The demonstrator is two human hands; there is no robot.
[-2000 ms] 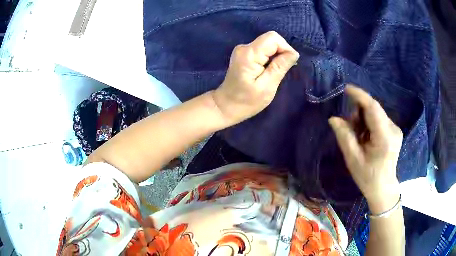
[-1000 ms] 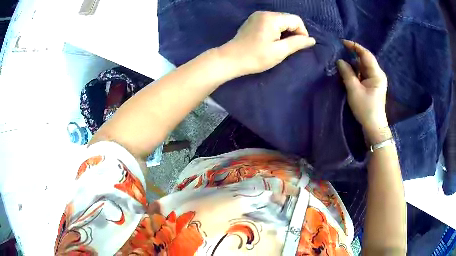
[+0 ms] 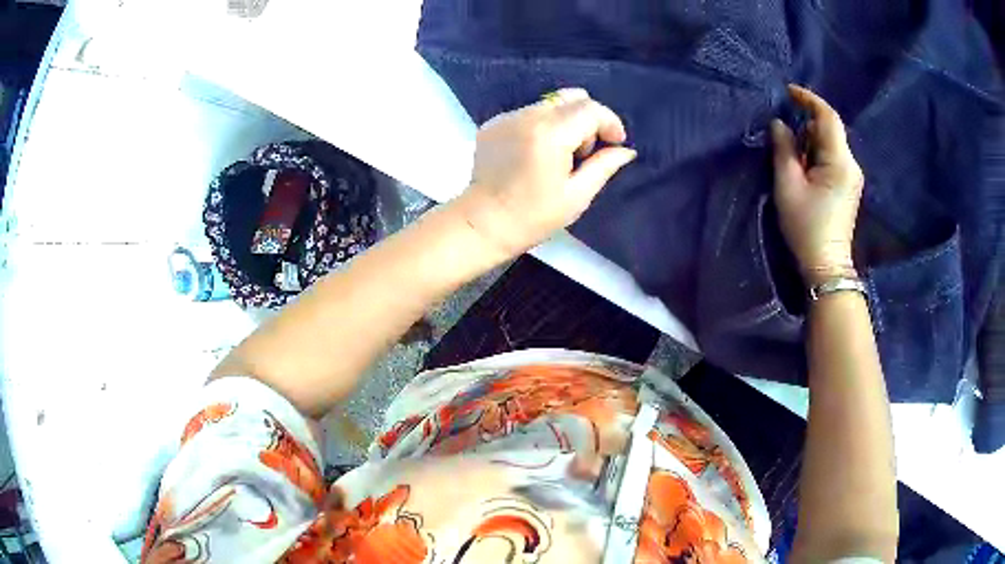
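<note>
A dark blue garment [image 3: 661, 110] with pale topstitching lies across the right half of the view, with an open band loop at its lower right. My left hand [image 3: 551, 171] is over its left part, thumb and fingers pinched together; I see no cloth held up, and a fine thread would be too small to tell. My right hand [image 3: 818, 182] is farther right, its fingertips closed at a bunched, stitched part of the garment. Something dark shows in its palm, mostly hidden by the fingers.
The white tabletop [image 3: 364, 77] runs under the garment. A floral-edged bag [image 3: 226, 209] and a blue bottle [image 3: 195, 275] are at left. Dark cloth [image 3: 529, 314] lies below the table edge. A bit of blue basket shows at lower right.
My left hand has moved left and down, away from my right hand. The garment's near left part has shifted, showing more white table edge. My right hand stays at the bunched part.
</note>
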